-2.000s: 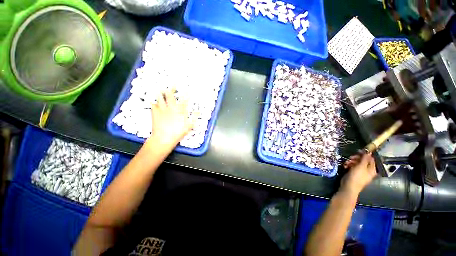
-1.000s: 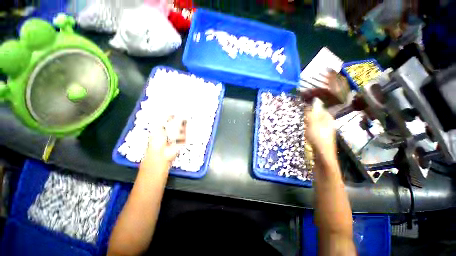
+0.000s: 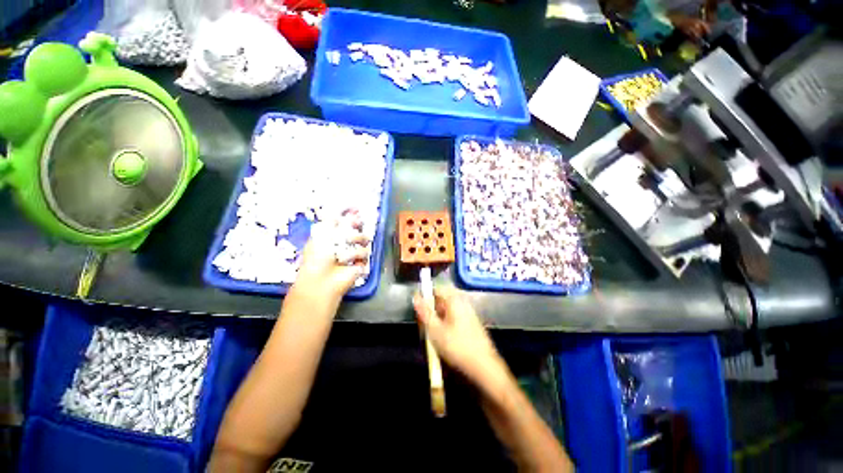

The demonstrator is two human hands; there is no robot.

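My right hand (image 3: 453,325) is closed around the pale wooden handle (image 3: 433,369) of the fixture. The red-brown fixture block (image 3: 426,237) with its 3×3 round holes lies between the two trays, holes facing up; they look dark, with no white tops in them. My left hand (image 3: 335,259) is in the lower right part of the left tray (image 3: 218,268), over the white housings (image 3: 314,166), with white pieces at its fingers. A bare blue patch of tray floor shows beside it. The right tray (image 3: 459,231) holds leaded inserts (image 3: 518,212) with bristling wires.
The bench press (image 3: 684,175) stands at right. Behind are a blue bin (image 3: 416,115) with white pieces, a white card (image 3: 566,96), brass parts (image 3: 636,90) and bags (image 3: 242,57). A green fan (image 3: 118,148) is at left. Blue bins (image 3: 213,369) sit below the bench edge.
My right hand has brought the fixture from the press side, past the right tray, to between the trays. My left hand has stayed in the left tray, its fingers now more closed around pieces.
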